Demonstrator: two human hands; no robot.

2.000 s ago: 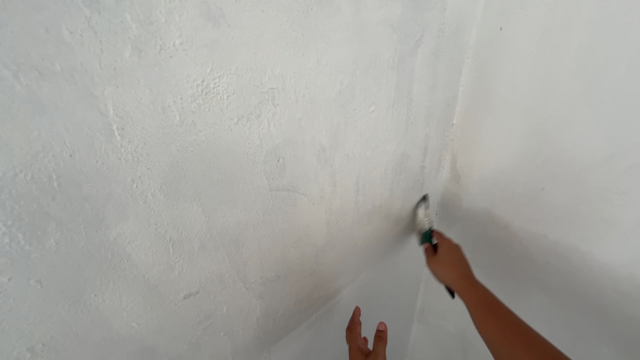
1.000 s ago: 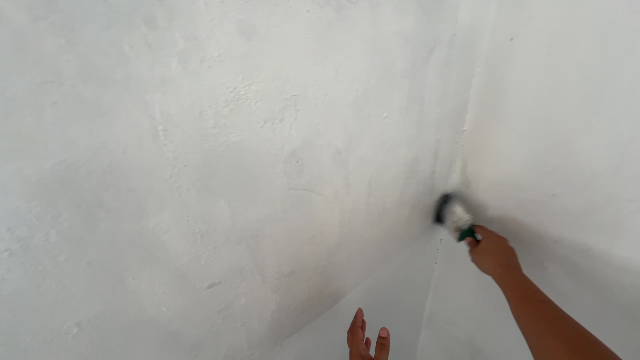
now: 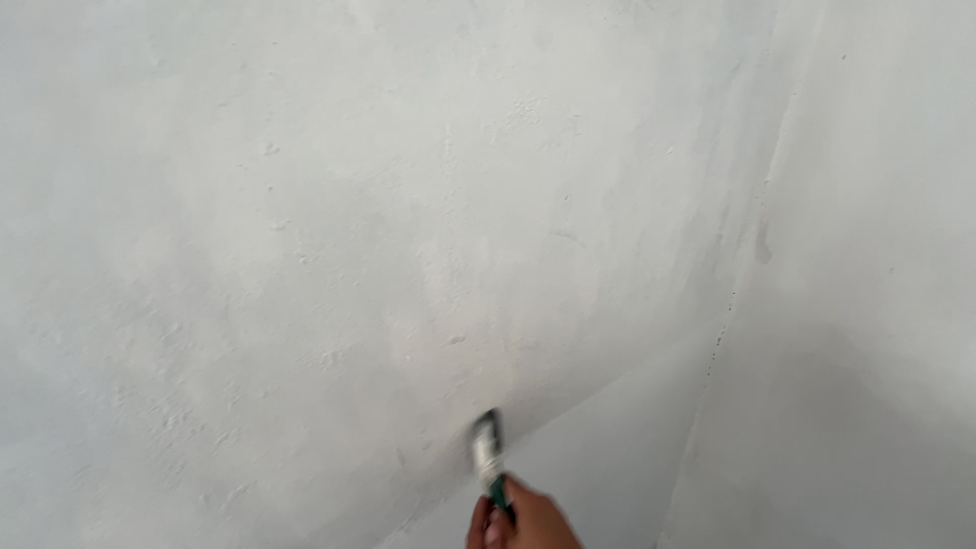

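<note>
My right hand (image 3: 530,515) is at the bottom, right of centre, closed around the green handle of a paintbrush (image 3: 488,450). The brush points upward, its dark bristle end against or very near the lower part of the white wall (image 3: 381,229), just above a slanting edge. Whitish paint covers the part between bristles and handle, and the brush is slightly blurred. My left hand does not show in the current view.
A second wall (image 3: 877,267) meets the first along a corner line at the right, where small dark pits show. Below the slanting edge lies a smoother grey-white surface (image 3: 602,457). The painted wall has bumps and rough patches.
My right hand has carried the brush away from the corner, left and down along the slanting edge. My left hand, seen at the bottom earlier, has left the view.
</note>
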